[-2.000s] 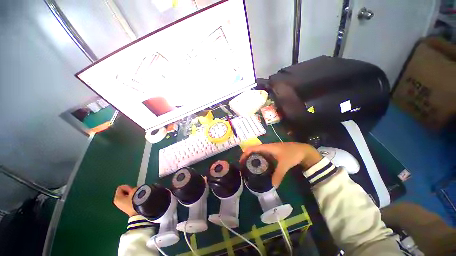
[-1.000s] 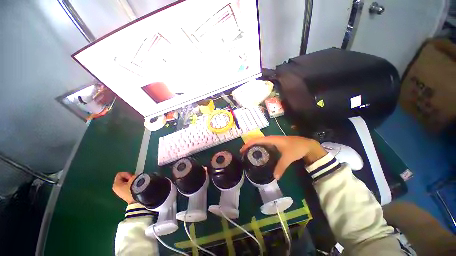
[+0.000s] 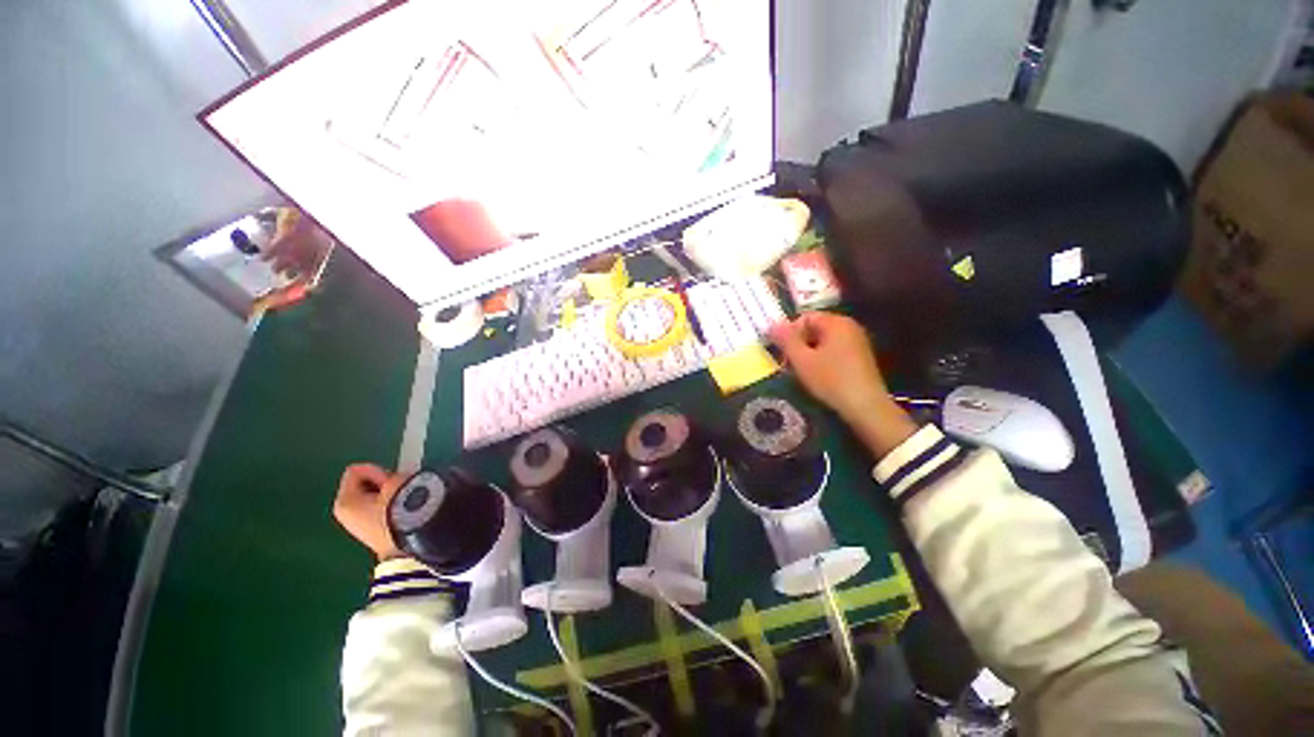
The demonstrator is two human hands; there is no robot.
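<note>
Four security cameras stand in a row, with black round heads and white arms and bases: the leftmost (image 3: 450,521), the second (image 3: 562,482), the third (image 3: 669,467) and the rightmost (image 3: 780,454). Thin white leads run from their bases to the bench edge. My left hand (image 3: 369,510) is at the left side of the leftmost head, its fingers curled and partly hidden; its grip is unclear. My right hand (image 3: 833,363) is off the cameras, fingers loosely curled, fingertips at the right end of the keyboard (image 3: 555,383) beside the yellow sticky note (image 3: 742,369). It shows nothing held.
The bright monitor (image 3: 533,137) stands behind the keyboard. A yellow tape roll (image 3: 649,323) lies on the keyboard, a white tape roll (image 3: 451,326) to its left. A white mouse (image 3: 1009,428), a pale strap (image 3: 1098,432) and a large black case (image 3: 1009,216) are at right.
My right hand has let go of the rightmost camera's head and moved up to the keyboard's right end. My left hand stays by the leftmost camera. The view has shifted slightly.
</note>
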